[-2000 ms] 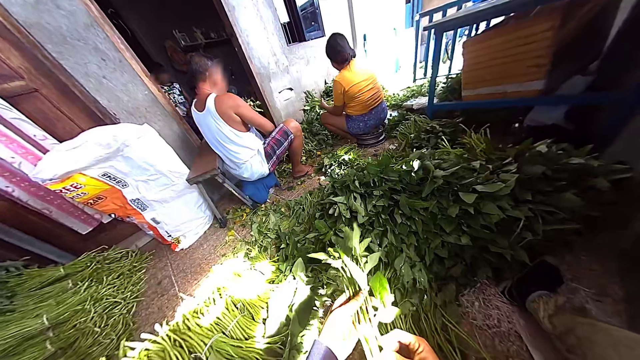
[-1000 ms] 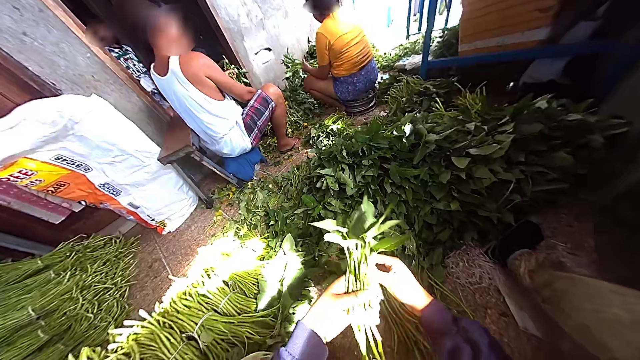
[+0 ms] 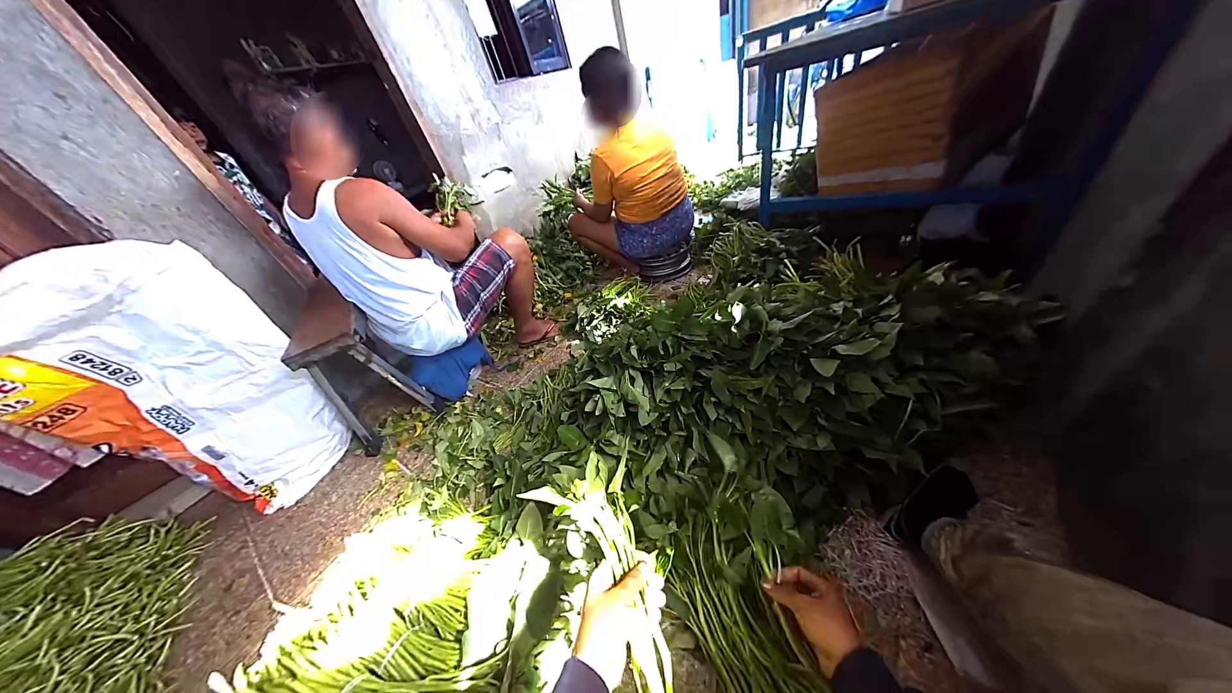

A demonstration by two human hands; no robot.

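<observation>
My left hand [image 3: 612, 616] is closed around a small bunch of leafy green stems [image 3: 608, 525], held upright in bright sun at the lower middle. To its right, my right hand [image 3: 816, 614] pinches a leafy stem [image 3: 772, 539] between thumb and fingertips, beside long loose stems [image 3: 717, 606]. Beyond both hands spreads a large heap of leafy greens [image 3: 712, 375]. Left of my left hand lies a pile of bundled long green stems [image 3: 404, 635], partly washed out by sunlight.
A person in a white sleeveless shirt [image 3: 375, 260] sits on a wooden bench [image 3: 322, 327] at left; another in a yellow top [image 3: 640, 173] sits low farther back. A white printed sack [image 3: 192, 337] stands at left above more green stems [image 3: 87, 597]. A blue table frame [image 3: 765, 144] stands upper right.
My right hand has moved away from the bunch, to the right, and now holds a stem by the heap. My left hand still holds the bunch.
</observation>
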